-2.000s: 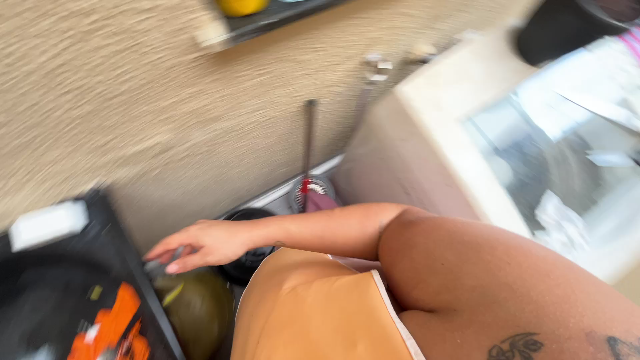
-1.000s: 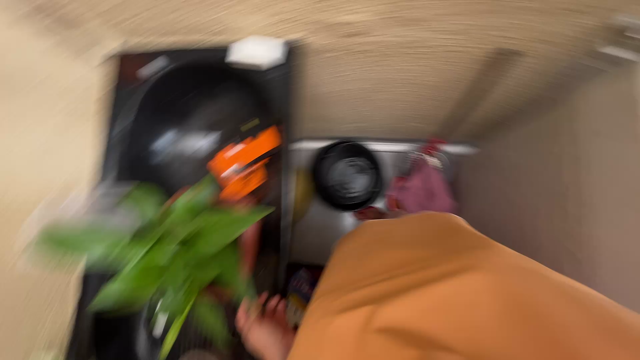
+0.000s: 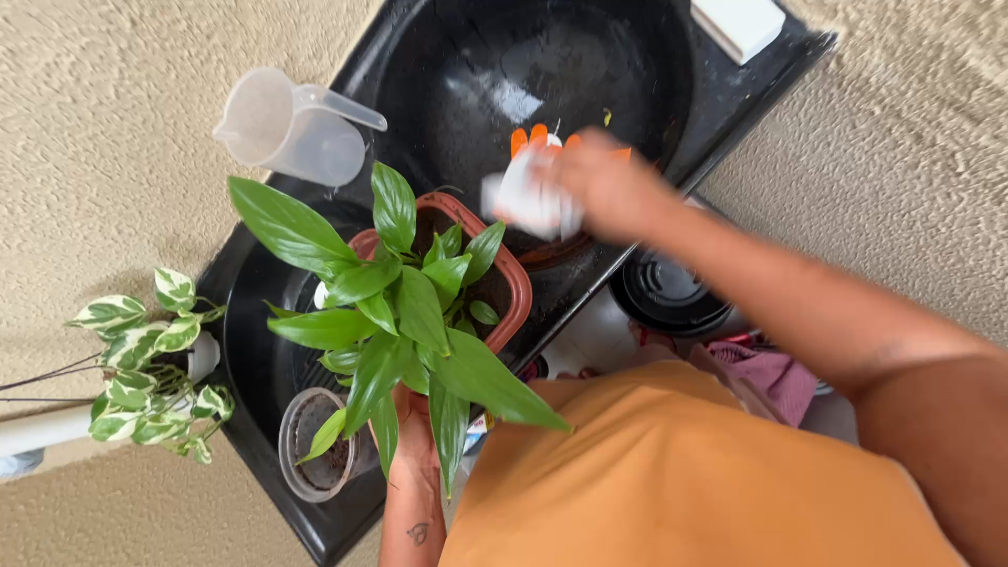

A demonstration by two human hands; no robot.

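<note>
My right hand (image 3: 602, 185), blurred, is over the round black basin (image 3: 543, 47), shut on a white work glove with orange fingers (image 3: 535, 193). A bit of orange shows beyond my fingers. A leafy green plant (image 3: 417, 303) stands in a reddish-brown plastic pot (image 3: 516, 287) at the ledge between the basin and the ribbed washboard tub. My left hand (image 3: 416, 421) is beneath the leaves at the near side of the pot; its fingers are mostly hidden, so its grip cannot be told.
A clear plastic measuring jug (image 3: 295, 130) is at the upper left. A clear cup of soil (image 3: 319, 445) and a variegated potted plant (image 3: 150, 370) are at the left. A white block (image 3: 740, 24) lies on the sink's rim. A black bucket (image 3: 669, 291) and pink cloth (image 3: 764, 374) are below.
The view has swung over the sink. The orange-fingered glove lay in the basin earlier; now my right hand has hold of it. My left hand now reaches in under the plant's leaves.
</note>
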